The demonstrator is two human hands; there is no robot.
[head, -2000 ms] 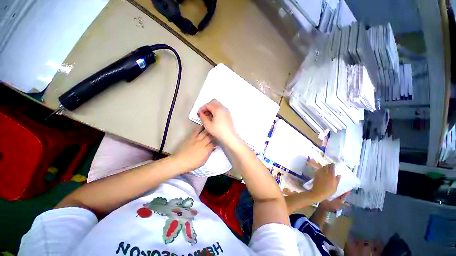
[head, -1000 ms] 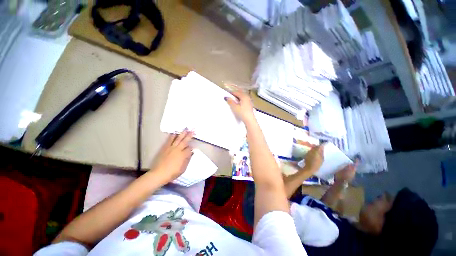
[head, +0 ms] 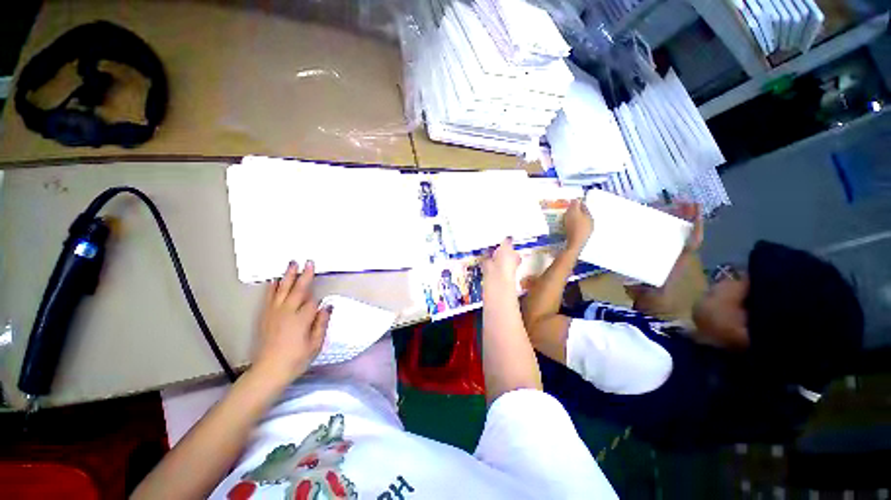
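Note:
A white board (head: 327, 217) with rounded corners lies on the bench. My left hand (head: 291, 327) rests its spread fingertips on the board's near edge. A folded white sheet (head: 354, 330) lies beside my left thumb at the bench's front edge. My right hand (head: 501, 269) reaches to the near edge of a second white board (head: 488, 207), which lies on colourful printed sheets (head: 451, 285); whether the fingers grip it is unclear. The black electric screwdriver (head: 63, 303) lies at the left, bit towards me.
The screwdriver's cord (head: 176, 264) curves towards my lap. A black head strap (head: 93, 88) lies on brown cardboard (head: 283, 88). White board stacks (head: 498, 93), partly in clear plastic, stand behind. At right a person (head: 635, 361) holds a white board (head: 635, 237). Red stools show below.
The view has turned to the right. My right hand has left the near board's far right corner and reached right to the second board. My left hand remains at the near board's front edge.

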